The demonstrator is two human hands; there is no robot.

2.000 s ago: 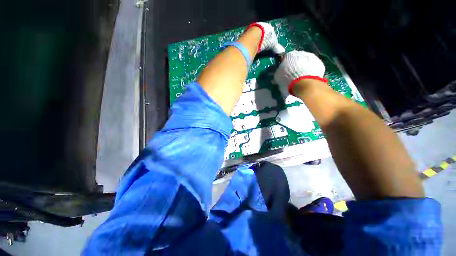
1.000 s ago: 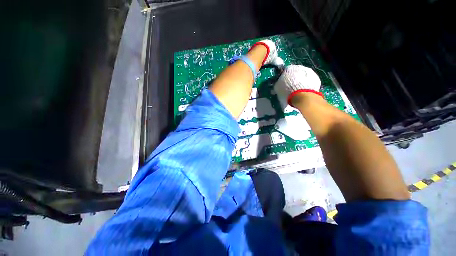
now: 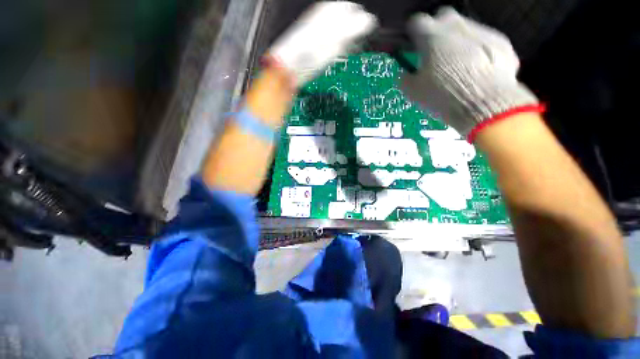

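A large green printed circuit board [image 3: 382,168] with silver-white solder areas lies flat in front of me. My left hand [image 3: 323,38], in a white knitted glove with a red cuff, is raised over the board's far left part. It is blurred and its fingers are not clear. My right hand [image 3: 467,66], in the same kind of glove, is over the far right part, fingers bent towards the left hand. A dark shape lies between the two hands; I cannot tell what it is or whether either hand holds it.
A pale metal rail [image 3: 210,105] runs along the left of the board. A pale edge strip [image 3: 421,231] borders its near side. Dark cables [image 3: 52,200] hang at the left. Yellow-black tape [image 3: 495,320] marks the grey floor. Black equipment stands at the right.
Both hands have come up off the board and moved apart, the left one leftwards. The view has turned and moved closer, so more of the white solder areas shows.
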